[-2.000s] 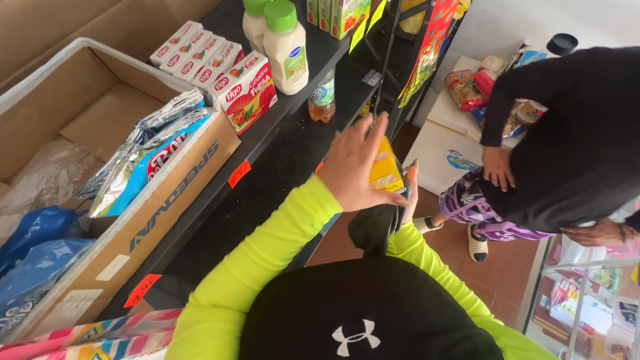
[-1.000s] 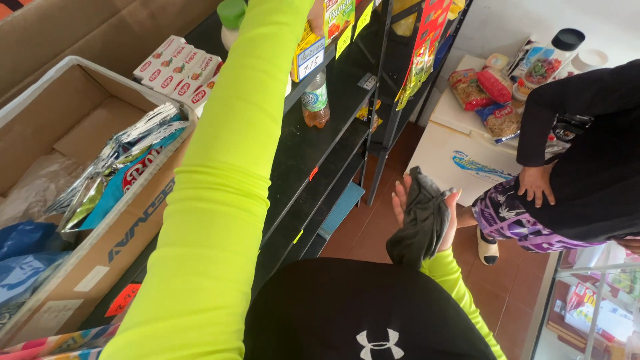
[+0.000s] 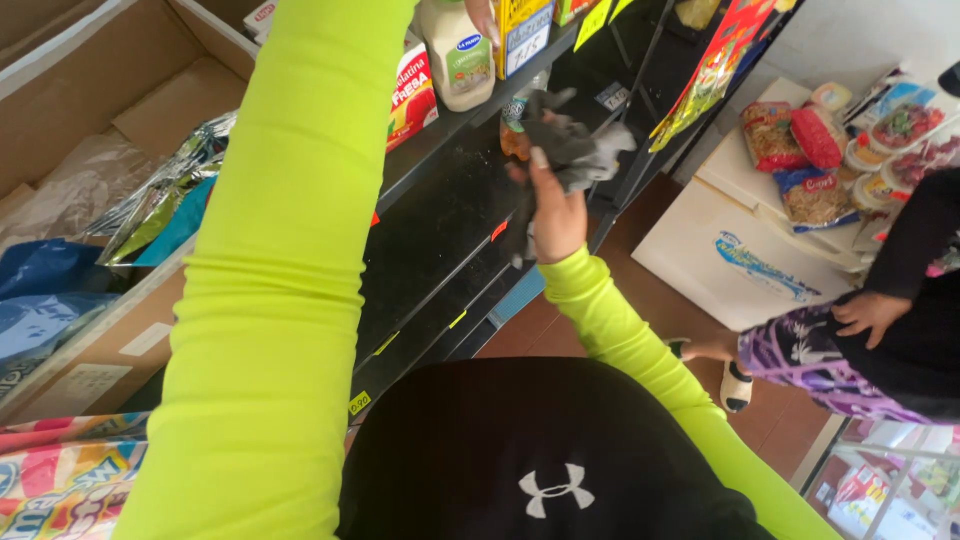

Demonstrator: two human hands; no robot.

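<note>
My left hand (image 3: 484, 21) reaches to the top edge, where only part of it shows, between a cream-coloured bottle (image 3: 459, 60) and a yellow box (image 3: 517, 37) on the upper shelf. Whether it grips either is hidden. A red and white gelatin box (image 3: 414, 97) stands beside the bottle, partly behind my raised sleeve. My right hand (image 3: 561, 217) holds a crumpled dark grey cloth (image 3: 577, 146), blurred, over the lower shelf. Close behind the cloth is a small bottle of amber liquid (image 3: 514, 127).
An open cardboard box (image 3: 161, 300) with foil and blue packages is at left. Black metal shelving (image 3: 427, 225) runs diagonally, with price tags along its edges. At right, a person (image 3: 870, 315) stands beside a white chest (image 3: 735, 240) bearing food packages. Colourful packets (image 3: 694, 82) hang near the shelf end.
The yellow box was in my hands two seconds ago and is now on the upper shelf. My right hand has moved with the cloth from beside the shelving to over the lower shelf.
</note>
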